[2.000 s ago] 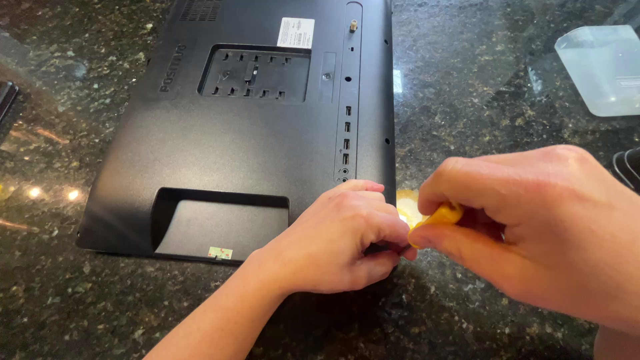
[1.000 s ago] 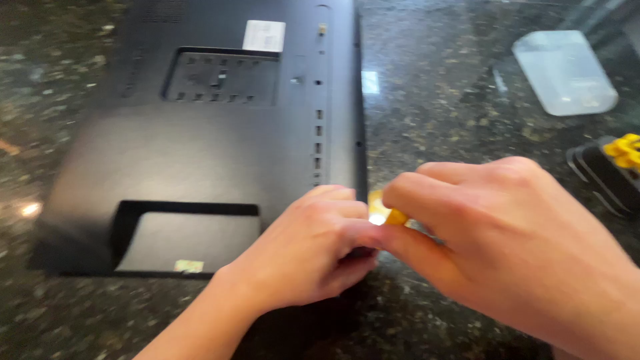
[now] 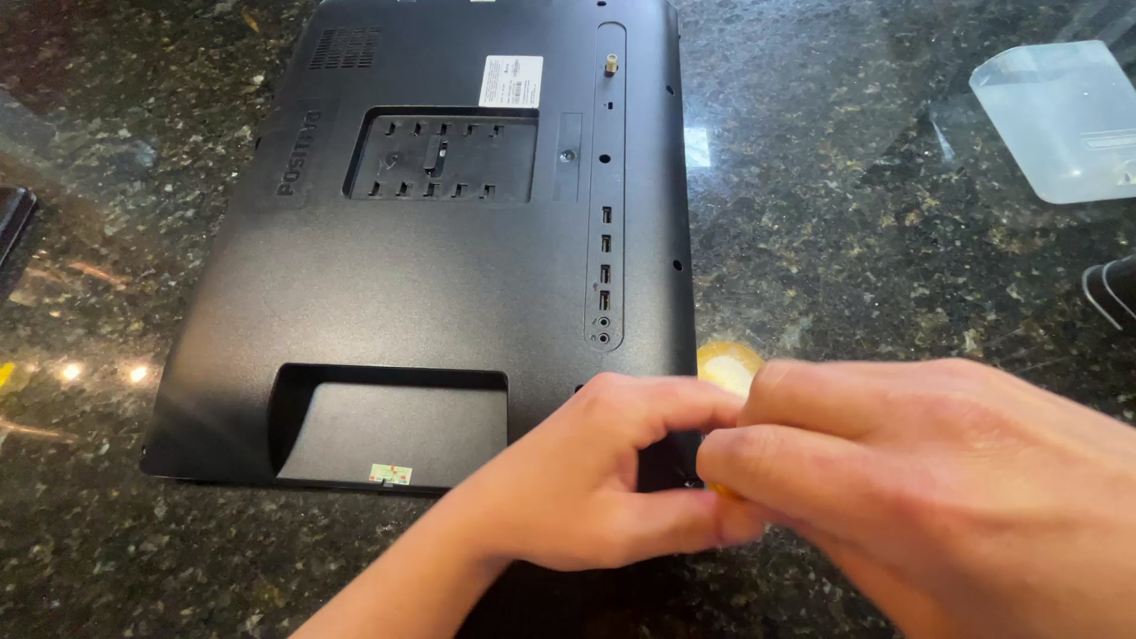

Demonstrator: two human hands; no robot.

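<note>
A black Positivo all-in-one computer or monitor (image 3: 399, 293) lies with its back up and its ports along the right side. My left hand (image 3: 612, 479) rests at its lower right corner, forefinger and thumb reaching past the edge to meet my right fingers; what they pinch is hidden. My right hand (image 3: 870, 453) is closed around a small yellow handle (image 3: 723, 489), of which only a sliver shows below the fingers. The handle's tip is out of sight. Just beyond the fingertips is a bright yellow-white round patch (image 3: 729, 366), whose nature I cannot tell.
The casing lies on a dark, speckled, polished stone counter (image 3: 825, 248). A translucent plastic tray or lid (image 3: 1061, 120) sits at the upper right, with part of a black case (image 3: 1114, 293) below it at the frame edge. A dark object (image 3: 13, 217) enters from the left.
My right fingers now cover more of the yellow handle than two seconds ago. Both hands remain at the casing's lower right corner. The view has shifted.
</note>
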